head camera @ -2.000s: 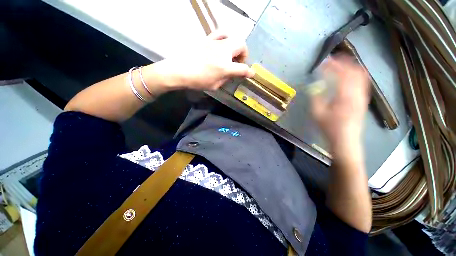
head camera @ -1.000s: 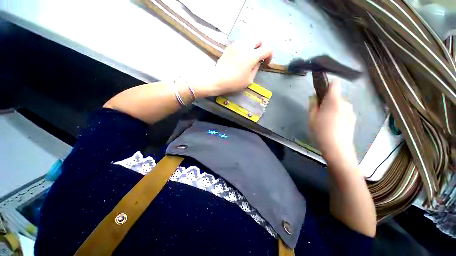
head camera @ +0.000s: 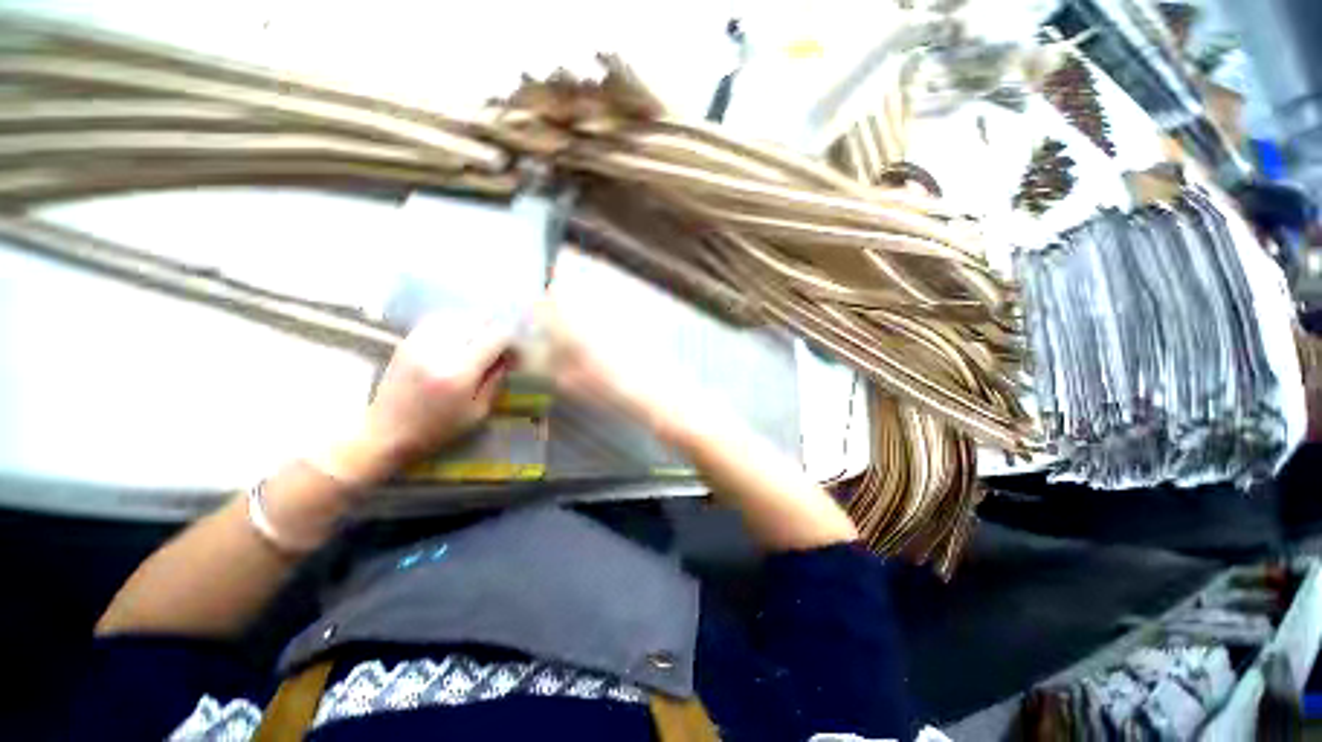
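My left hand (head camera: 431, 389) is closed on the end of a brown striped strap (head camera: 218, 293), which runs in from the left; its fingers hide the tip. The yellow jig (head camera: 500, 447) lies just below this hand, at the near edge of the grey board (head camera: 682, 370), partly covered. My right hand (head camera: 558, 355) is close beside the left, over the board, and heavily blurred. A blurred dark shape rising above it looks like the hammer (head camera: 545, 218). Contact between hammer and strap cannot be made out.
A large heap of brown striped straps (head camera: 826, 268) crosses behind the board and hangs over the table edge at right. More straps (head camera: 218, 116) stretch to the far left. A fanned grey-silver stack (head camera: 1160, 341) stands at the right. The white table (head camera: 145, 406) lies left.
The view has swung right and up, showing more of the strap heap and the grey-silver stack. My hands have come closer together; the left still holds the strap.
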